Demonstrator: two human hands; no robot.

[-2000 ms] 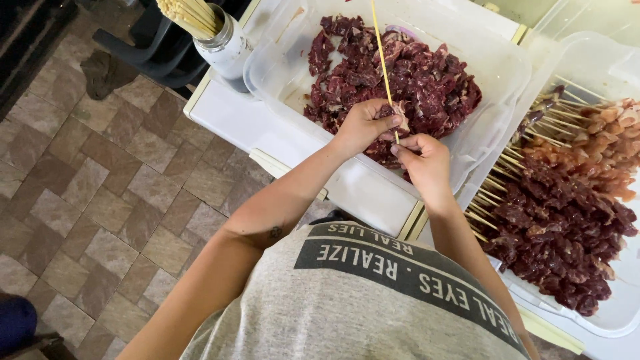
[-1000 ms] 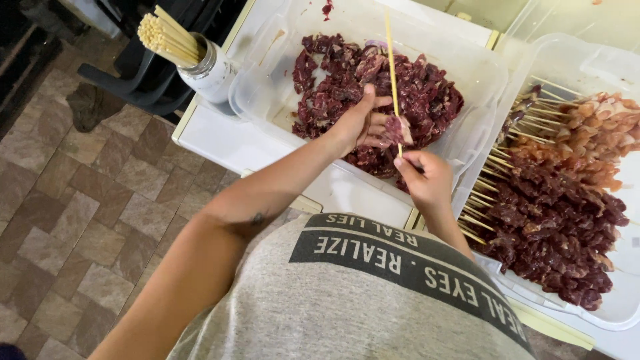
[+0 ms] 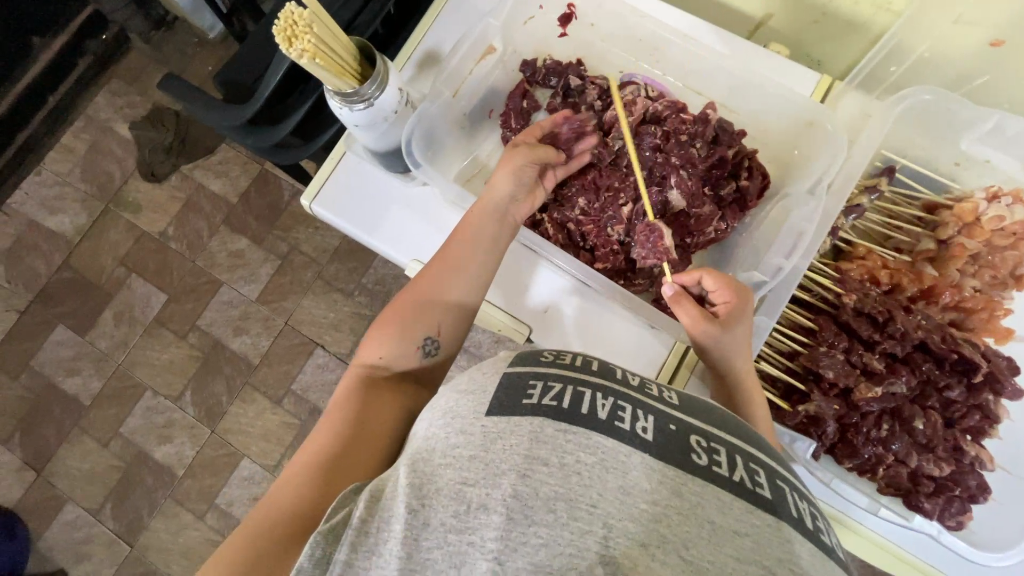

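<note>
My right hand pinches a thin wooden skewer near its lower end, and a piece of raw red meat is threaded on it just above the fingertips. To the left, my left hand holds another piece of raw meat between thumb and fingers, apart from the skewer. Both hands are over the near side of a clear plastic tub, which holds a heap of cut raw meat.
A jar of bare skewers stands left of the tub. At the right, a second plastic tub holds threaded skewers with dark red meat and paler meat. Dark stacked plastic chairs stand beyond the table's left edge.
My left hand has moved left, away from the skewer, and now has a separate piece of meat in it. My right hand still holds the skewer with meat on it.
</note>
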